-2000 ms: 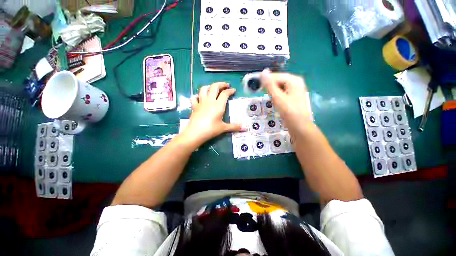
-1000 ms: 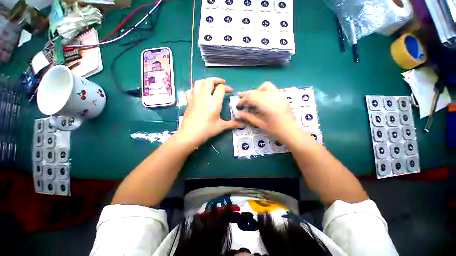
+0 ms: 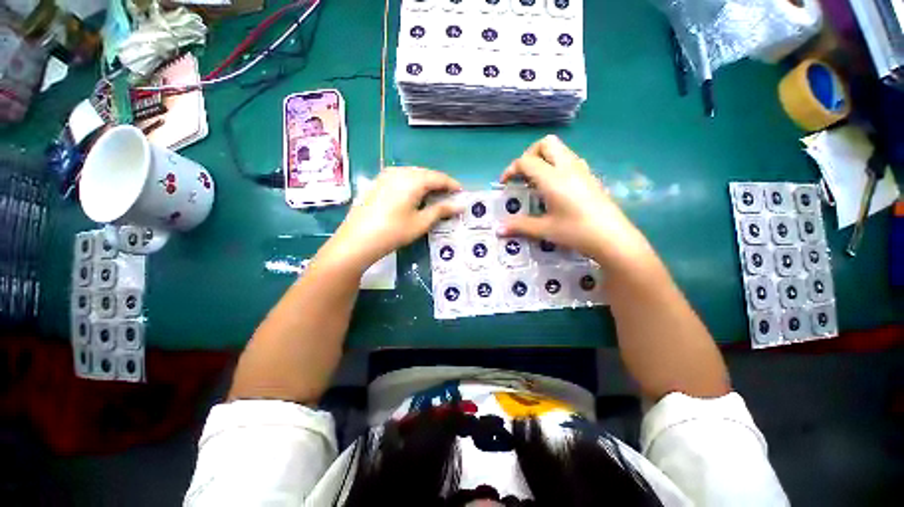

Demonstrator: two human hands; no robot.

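A white-grey sheet (image 3: 484,269) with rows of dark round marks lies flat in front of me. My left hand (image 3: 401,213) is at its upper left corner, thumb and index fingertips close together over the corner; whether they pinch it is unclear. My right hand (image 3: 567,208) is over the sheet's upper right part and hides several marks. Its thumb touches the sheet and its index finger is spread away near the top edge, with one round mark between them. No loose piece shows in either hand.
A tall stack of dotted sheets (image 3: 491,99) stands behind. Single dotted sheets lie at right (image 3: 783,262) and left (image 3: 107,307). A phone (image 3: 316,149), a cherry-print mug (image 3: 149,183), film scraps (image 3: 287,265), a yellow tape roll (image 3: 813,94) and a plain white paper (image 3: 380,270) surround the work.
The sheet has shifted left. My right hand came down from above the sheet to its upper left part, then moved right with its fingers spread. More of the white paper shows by my left forearm.
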